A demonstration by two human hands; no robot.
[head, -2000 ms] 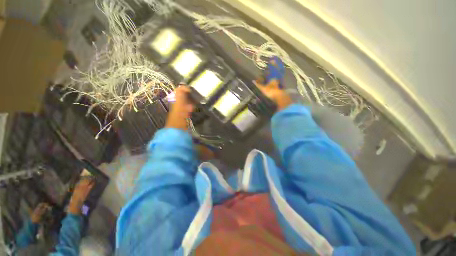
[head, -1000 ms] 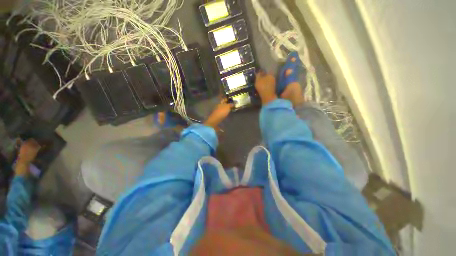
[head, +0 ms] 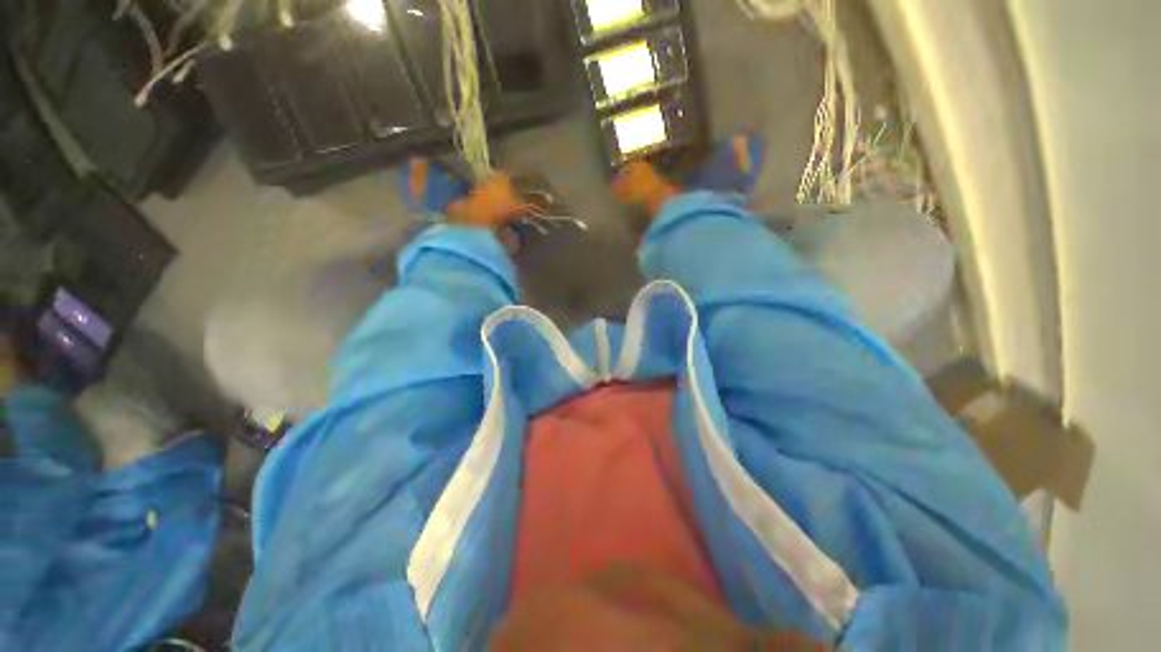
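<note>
A black tray (head: pixel 609 89) of open units with bright white, yellow-edged rectangles lies at the top centre, cut off by the edge. My right hand (head: pixel 646 187) is blurred at its near end; whether it touches the tray is unclear. My left hand (head: pixel 488 201) is at the lower end of a hanging strand of white cables (head: pixel 464 96), with loose cable tips just right of it. The fingers are too blurred to show a grip. A wider black tray (head: pixel 318 96) with dark units lies at the upper left, the cable strand crossing it.
Blue sandals (head: pixel 733 164) show beside my hands. More white cables (head: pixel 830 127) hang at the upper right, by the curved pale wall (head: pixel 1108 255). A brown cardboard piece (head: pixel 1031 439) is at the right. A coworker's blue sleeve (head: pixel 51 439) and a purple-lit unit (head: pixel 77 325) are at the left.
The tray of bright units went from slanted between my hands to upright in view. My left hand has moved left from its near end to the cables. The view has shifted, cutting off the trays' tops.
</note>
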